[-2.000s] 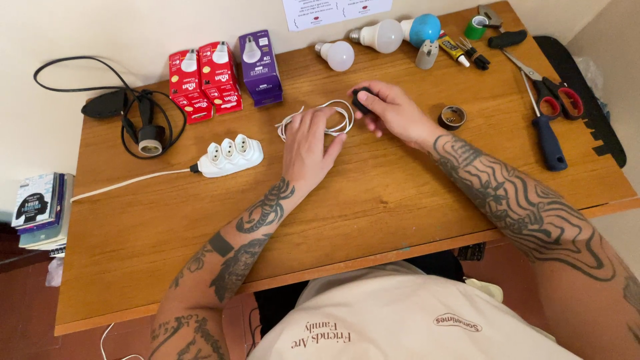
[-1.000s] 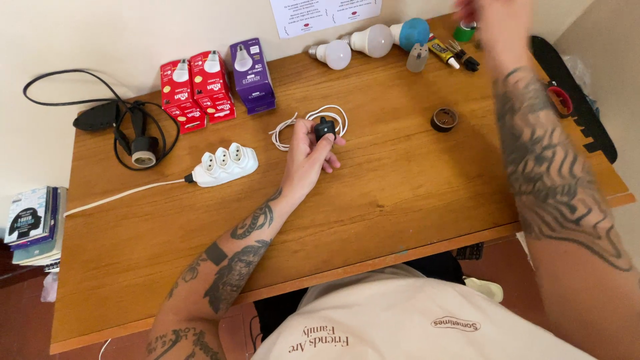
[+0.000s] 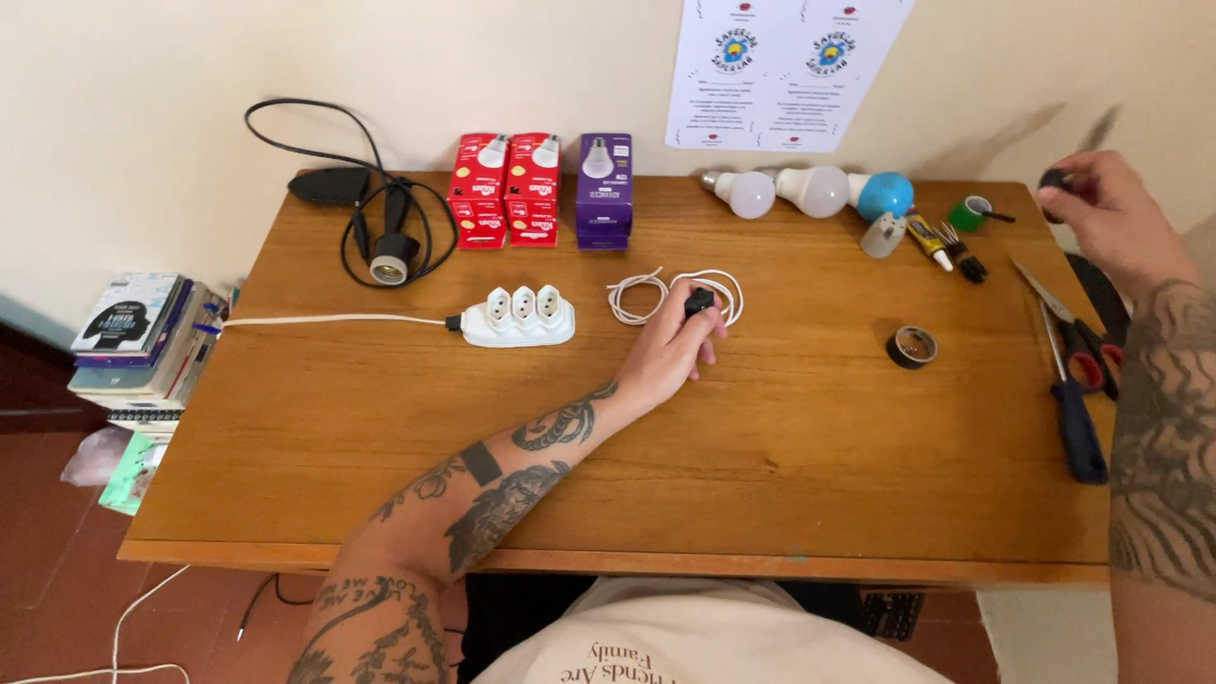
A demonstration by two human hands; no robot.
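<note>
My left hand grips a small black plug over the desk's middle. Beside and behind it lies a loosely coiled thin white cable; where the cable joins the plug is hidden. Raised at the desk's back right corner, my right hand is closed around a black-handled tool; a blurred grey shape above the fingers may be its blade. Below that hand lie scissors and a screwdriver with a dark blue handle. A roll of black tape rests between the two hands.
A white power strip and a black cord with a lamp socket lie left. Red bulb boxes, a purple one and several light bulbs line the back. Glue and green tape lie back right.
My right hand has moved from beside the left hand to the back right and now holds the black-handled tool. My left hand has taken hold of the black plug, which the right hand held earlier.
</note>
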